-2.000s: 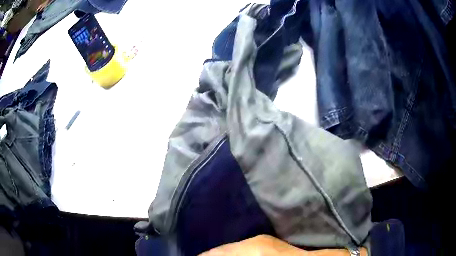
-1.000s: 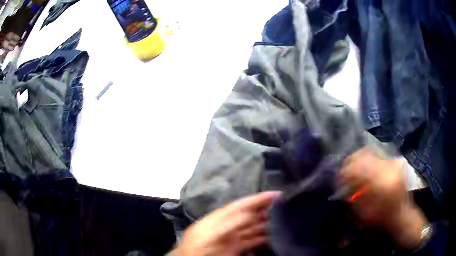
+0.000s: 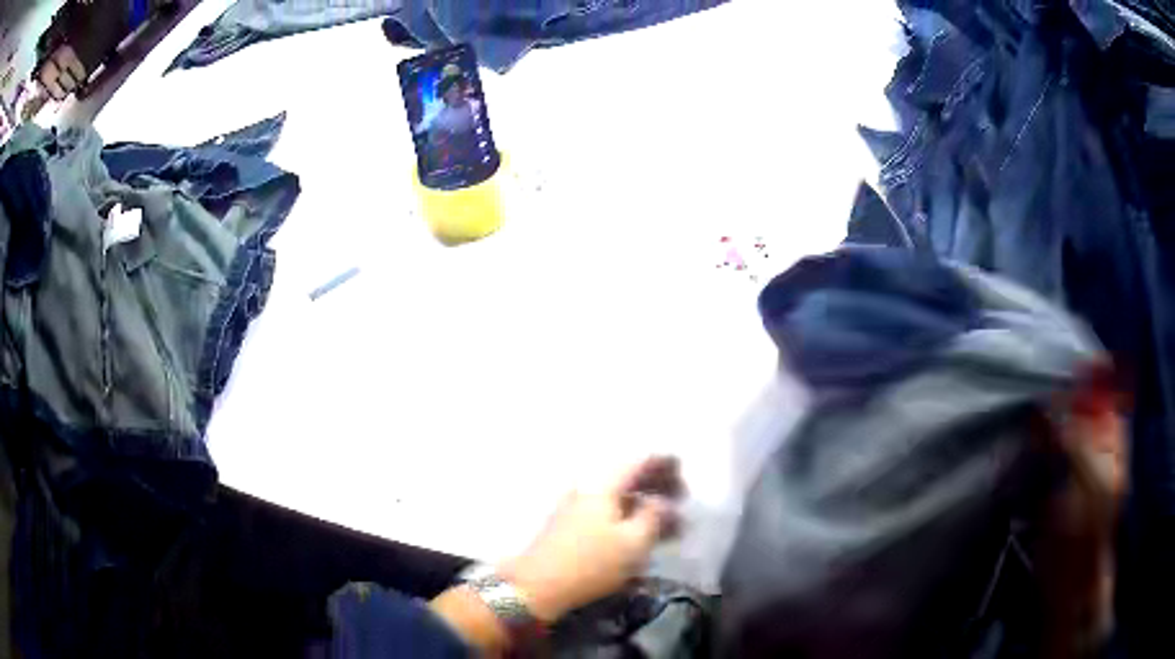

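Note:
A denim garment [image 3: 889, 476], grey-blue wrong side out with dark blue parts, is bunched and blurred at the lower right, over the table edge. My right hand [image 3: 1089, 476] is at its right side, blurred and partly in shadow. The red grips of the thread snips [image 3: 1095, 386] show at its fingers; the blades cannot be made out. My left hand [image 3: 586, 541], with a metal band at the wrist, is over the table's front edge, left of the garment. Its fingers are curled and blurred, with a dark patch at the tips; whether they hold fabric is unclear.
A smartphone [image 3: 448, 116] stands in a yellow holder [image 3: 461, 210] on the white table [image 3: 515, 348]. A small grey-blue stick [image 3: 335, 283] lies left of it. Inside-out garments [image 3: 142, 296] drape over the left edge. A dark blue heap [image 3: 1018, 155] lies at right.
The garment has been lifted off the middle of the table and bunched to the right. My right hand has moved right and up; my left hand has come away from the garment's dark part. The view has shifted.

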